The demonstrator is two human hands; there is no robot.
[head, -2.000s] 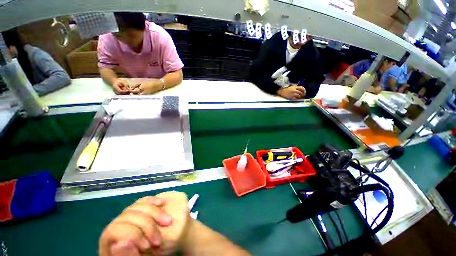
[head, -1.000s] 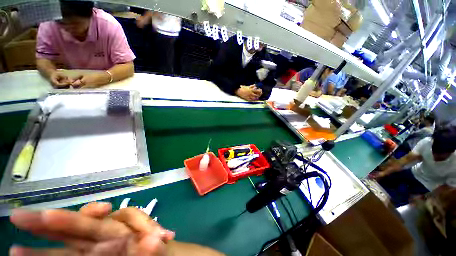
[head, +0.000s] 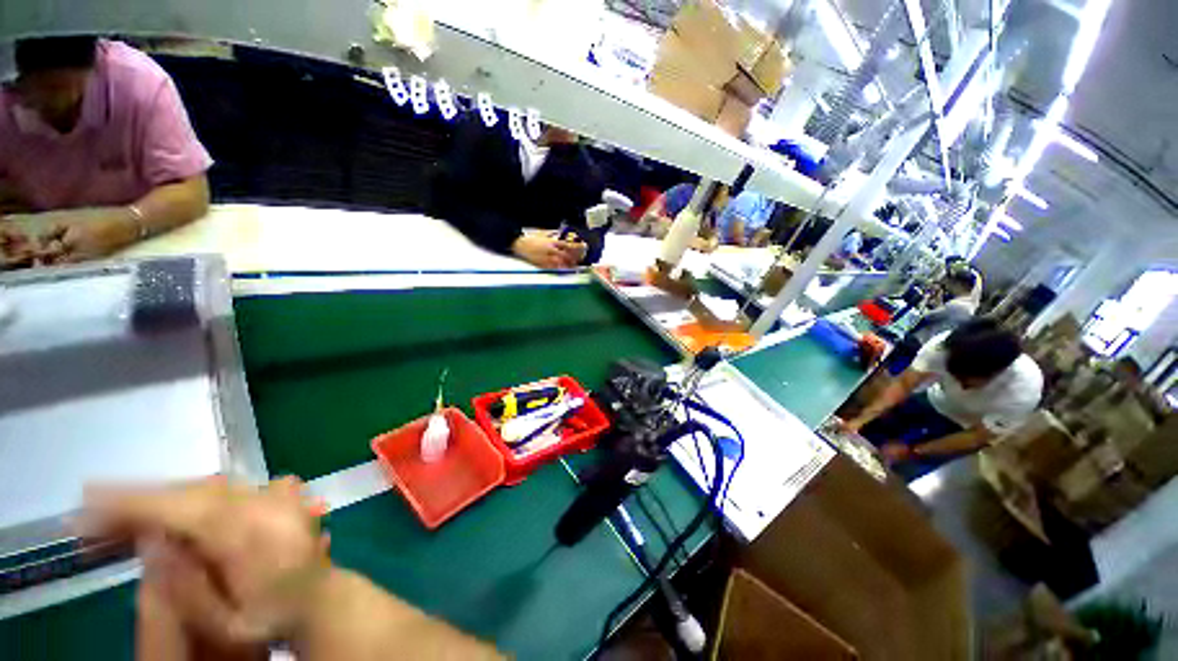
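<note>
My right hand [head: 278, 555] and my left hand [head: 181, 594] are pressed together at the lower left, bare and blurred. They overlap, so their fingers are hard to separate; I see no item in them. Beyond them, on the pale bench edge, a shallow red parts bin [head: 452, 488] holds a small white dispensing bottle [head: 435, 437] with a thin nozzle. Touching it on the right, a red tool bin [head: 565, 455] holds a yellow-black utility knife [head: 527, 400] and white tools.
A grey-rimmed framed tray [head: 237, 400] is cut off at the left. A black flexible-arm stand [head: 620, 452] with cables stands right of the bins, before a white board [head: 775, 484]. A brown carton [head: 853, 555] is at lower right. People sit across the bench and at the right.
The view has swung right, so the bins, stand and tray sit further left in it. The clasped hands have changed pose and stay together. More of the carton and the hall at right shows.
</note>
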